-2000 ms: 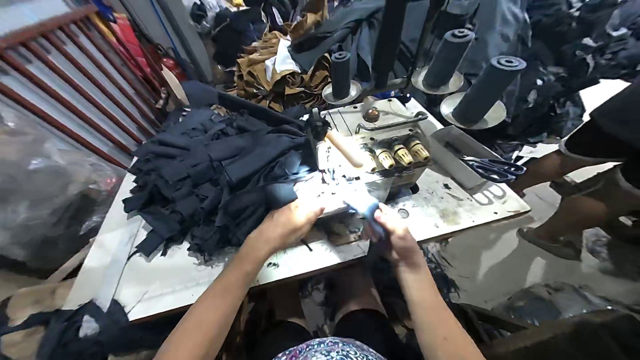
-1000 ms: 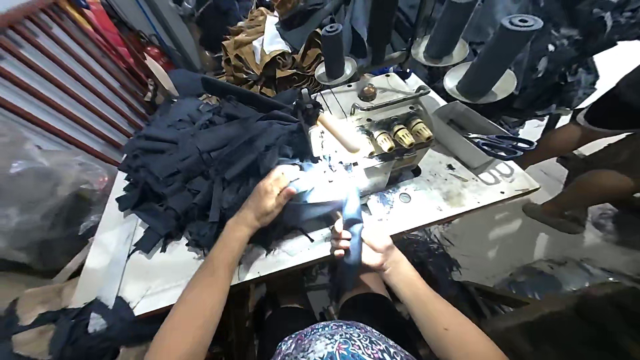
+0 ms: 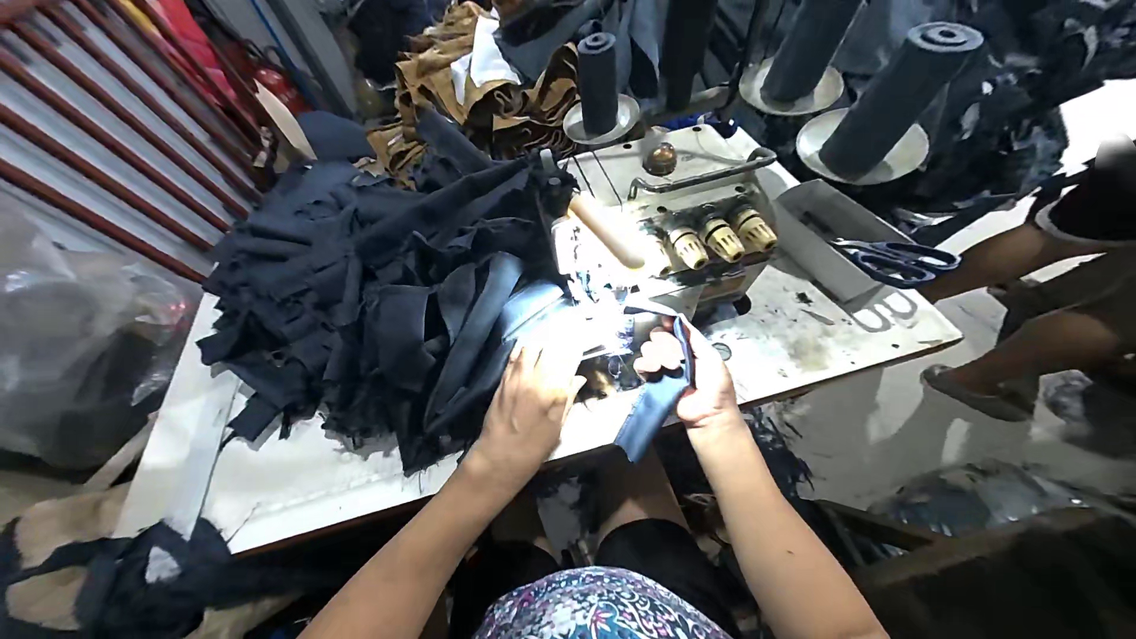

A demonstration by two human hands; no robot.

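Observation:
An overlock sewing machine (image 3: 683, 204) with yellow tension dials stands on the white table, its lamp glaring over the needle area. My right hand (image 3: 701, 368), just right of the needle area, is shut on a dark blue fabric strip (image 3: 655, 413) whose loose end hangs over the table edge. My left hand (image 3: 532, 395) lies left of the needle area, palm down, fingertips by the glare; whether it grips cloth there is unclear. A large heap of dark cut fabric pieces (image 3: 355, 266) touches the machine's left side.
Thread cones (image 3: 874, 115) stand on holders behind the machine. Scissors (image 3: 896, 262) rest on a grey tray (image 3: 812, 226) at the right. Brown cloth (image 3: 479, 84) is piled behind. Another person's legs (image 3: 1029, 293) are at the right. A red-barred railing (image 3: 115, 133) stands left.
My right hand has moved from below the machine's front up closer to the needle area, and the strip it holds now folds over the hand. The fabric heap has stayed in place.

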